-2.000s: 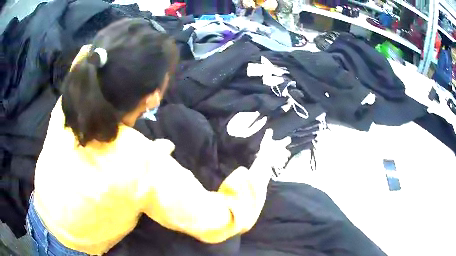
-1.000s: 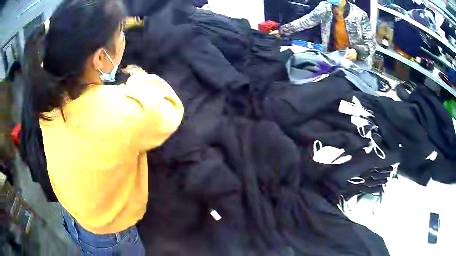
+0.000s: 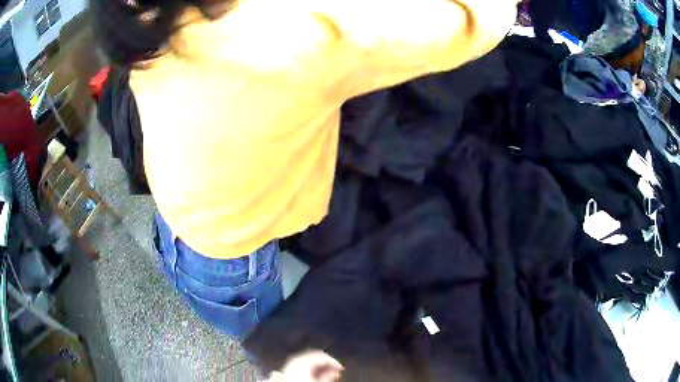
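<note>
A large black coat [image 3: 373, 291] lies creased across the table in front of me, with a small white label [image 3: 430, 324] on it. My left hand [image 3: 307, 367] is blurred and cut off by the bottom edge of the head view, at the coat's near left edge. Its fingers look bent, but I cannot tell whether they grip the cloth. My right hand is not in view.
A person in a yellow top [image 3: 238, 142] and jeans stands close at the left, one arm over the black garments. Black pieces with white strips [image 3: 602, 226] lie at right. A wooden stool [image 3: 71, 195] stands on the speckled floor [image 3: 160, 321]. Another person is partly visible at top right.
The view has swung left and down, so the floor and stool now show. The person in yellow has turned away and reaches right over the garments. My left hand has appeared at the bottom.
</note>
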